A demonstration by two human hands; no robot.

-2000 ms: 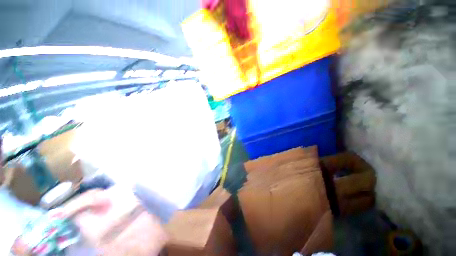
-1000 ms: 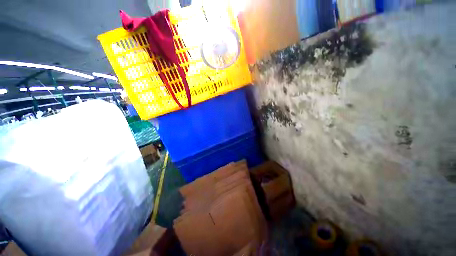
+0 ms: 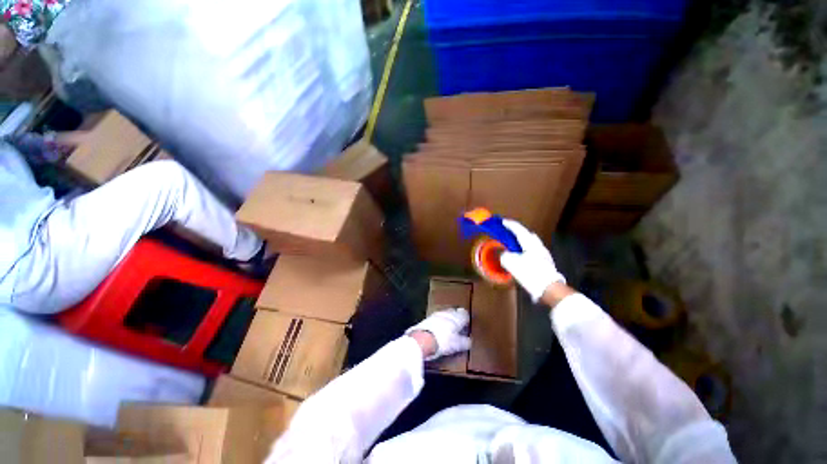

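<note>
A brown carton (image 3: 494,340) stands between my knees with its flaps folded over and a dark seam between them. My left hand (image 3: 446,333), in a white glove, lies on the left flap with fingers near the seam; it grips nothing that I can see. My right hand (image 3: 533,261), also white-gloved, holds a blue tape dispenser (image 3: 506,236) with an orange end and an orange tape roll, raised above the carton's far edge.
Flat cartons (image 3: 499,181) lean ahead, before blue crates (image 3: 553,45). An open box (image 3: 626,181) and tape rolls (image 3: 655,306) stand by the wall. Made-up cartons (image 3: 304,213) are piled left, beside a red stool (image 3: 154,290) with a seated person. White wrapped bulk (image 3: 227,82) stands behind.
The view has swung down from the yellow basket and wall to the floor and my lap. Both hands, the tape dispenser and the carton now show.
</note>
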